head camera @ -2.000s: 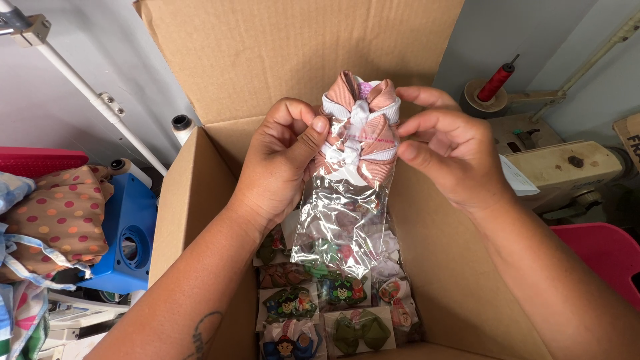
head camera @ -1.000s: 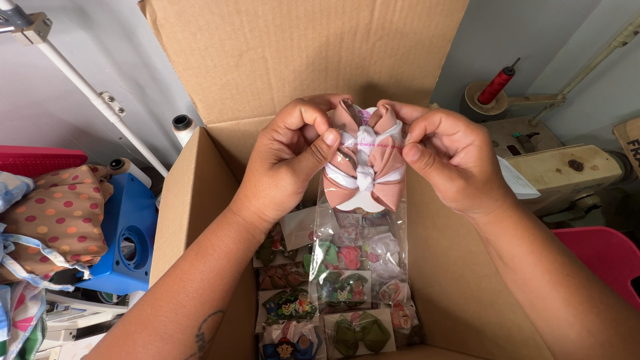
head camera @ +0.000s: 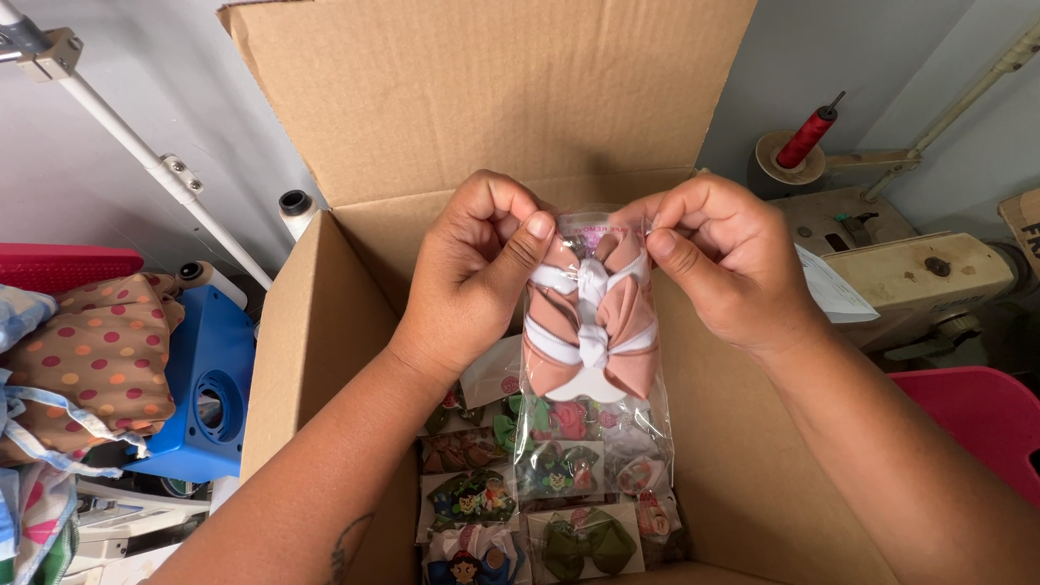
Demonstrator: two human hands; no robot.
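Observation:
Two pink and white fabric bows (head camera: 591, 325) on a white card sit inside a clear plastic bag (head camera: 668, 431). My left hand (head camera: 483, 268) pinches the bag's upper left edge between thumb and fingers. At the upper right edge, my right hand (head camera: 719, 264) pinches the same bag. It hangs over an open cardboard box (head camera: 305, 341). Beneath it in the box lie packed bows on cards, among them a green bow (head camera: 589, 543), a dark green bow with figures (head camera: 471, 497) and a blue bow with a doll figure (head camera: 471, 566). The bag's lower part partly veils others.
The box's raised flap (head camera: 504, 89) stands behind my hands. To the left are a blue machine part (head camera: 203, 390), dotted brown fabric (head camera: 97, 357) and a white metal pole (head camera: 122, 122). On the right are a sewing machine (head camera: 926, 264), a red thread spool (head camera: 806, 138) and a pink bin (head camera: 967, 422).
The bows have slid down from the top of the bag, deeper into it. Both hands have shifted from around the bows to the bag's top edges.

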